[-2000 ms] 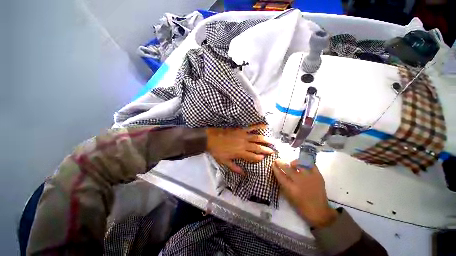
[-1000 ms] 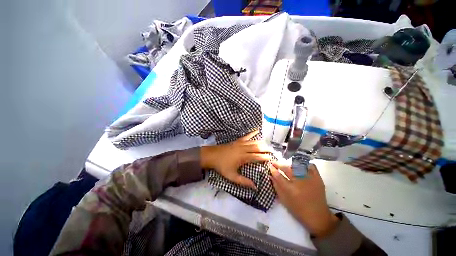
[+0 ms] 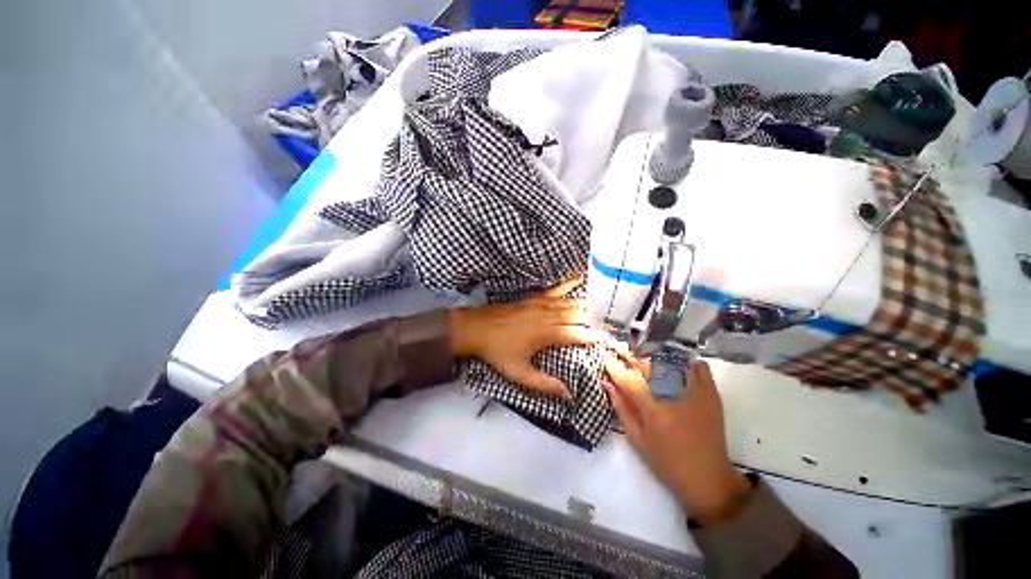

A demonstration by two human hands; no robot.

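Observation:
The black-and-white checked garment (image 3: 486,215) with pale lining lies bunched on the white table left of the sewing machine (image 3: 769,226). My left hand (image 3: 526,343) lies flat on the checked cloth with its fingers spread, pressing it near the needle area. My right hand (image 3: 676,430) is at the cloth's right edge, its fingertips on the cloth just below the presser foot area. The machine's metal parts and the fingertips hide the needle and the exact sewing point. A corner of checked cloth points towards the table's front edge.
Tartan scrap (image 3: 933,283) hangs over the machine head. A dark green cone (image 3: 910,113) and a white cone (image 3: 1001,122) stand behind it. Waiting pieces (image 3: 339,85) lie in a blue bin at the back left. A navy pile (image 3: 79,486) is at lower left. A dark rectangle (image 3: 993,545) is at lower right.
The view has shifted slightly. The lower checked cloth has turned and drawn up from the table's front edge under my left hand. Both hands stay by the needle area.

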